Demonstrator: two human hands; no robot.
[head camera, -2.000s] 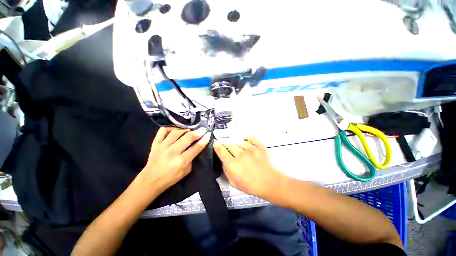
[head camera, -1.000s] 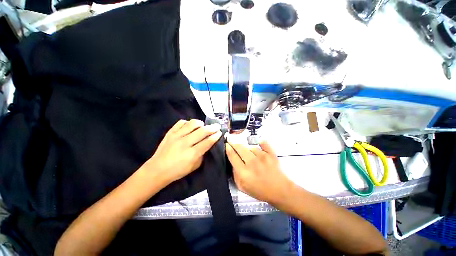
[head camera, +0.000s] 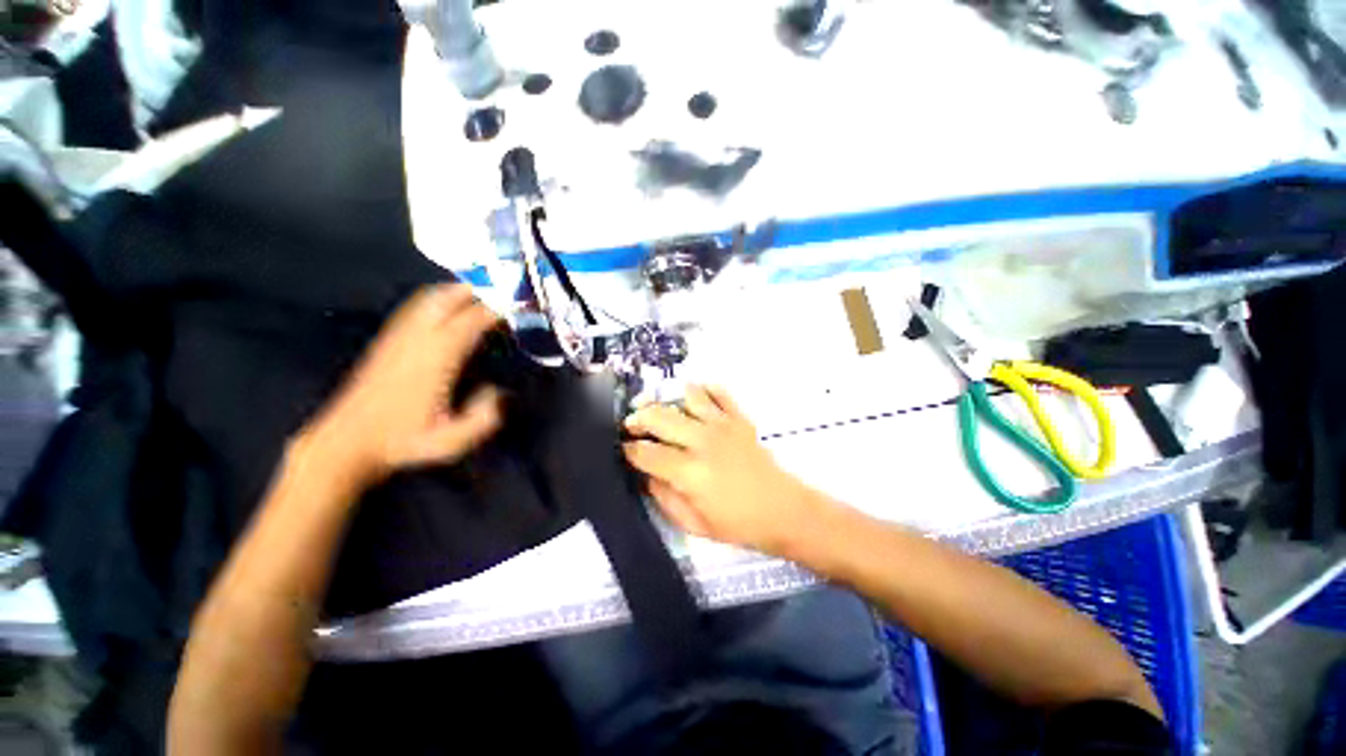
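Note:
A large black cloth (head camera: 281, 399) spreads left of the needle area and over the table edge. A narrow black strip (head camera: 638, 554) runs from the presser foot (head camera: 650, 349) down over the front table edge. My left hand (head camera: 421, 387) is over the cloth, left of the foot, blurred, with thumb and fingers apart and nothing visibly gripped. My right hand (head camera: 706, 465) is just below and right of the foot, fingers curled, its fingertips at the strip's right edge. Whether it pinches the strip cannot be told.
The white sewing machine head (head camera: 915, 133) with a blue stripe spans the back. Scissors (head camera: 1019, 428) with green and yellow loops lie right of my right hand. A brown tab (head camera: 861, 321) and a black bundle (head camera: 1129, 355) lie behind them. A blue basket (head camera: 1181, 620) stands below right.
My left hand has left the strip near the foot, moved left over the cloth and opened. My right hand remains beside the foot. The camera view has shifted.

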